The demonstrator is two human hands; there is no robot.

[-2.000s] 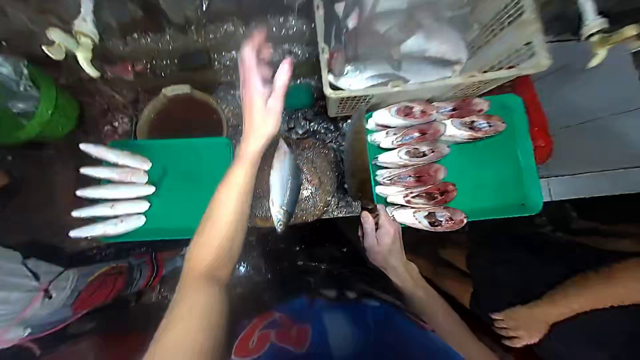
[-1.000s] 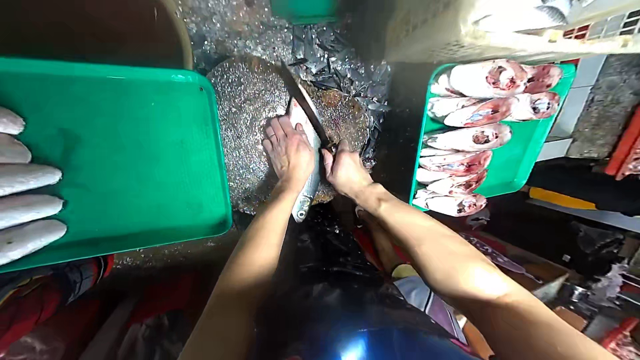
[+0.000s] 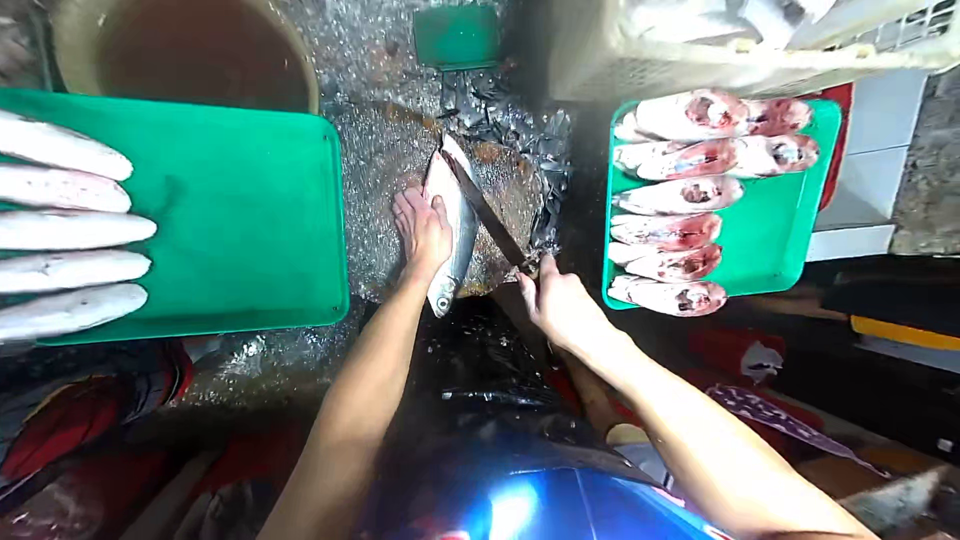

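A whole silvery fish (image 3: 463, 232) lies on a round chopping block (image 3: 502, 180) strewn with scales, its head toward me and its tail away. My left hand (image 3: 426, 232) rests flat on the fish's left side, pressing it against the block. In my right hand (image 3: 559, 300) is the handle of a long dark knife (image 3: 487, 214); the blade slants up and left across the fish, its tip near the tail end. Whether the edge has cut into the flesh cannot be made out.
On the left, a green tray (image 3: 247, 225) holds several whole pale fish (image 3: 64, 229). A basin of brownish water (image 3: 202, 56) stands behind it. At right, another green tray (image 3: 772, 255) carries several opened fish (image 3: 675, 195), below a cream plastic crate (image 3: 600, 60) with more fish.
Two seconds ago my left hand was raised beyond the block; now it presses on the fish. The knife has come over the fish, and its tip now lies nearer the tail. The view has shifted.
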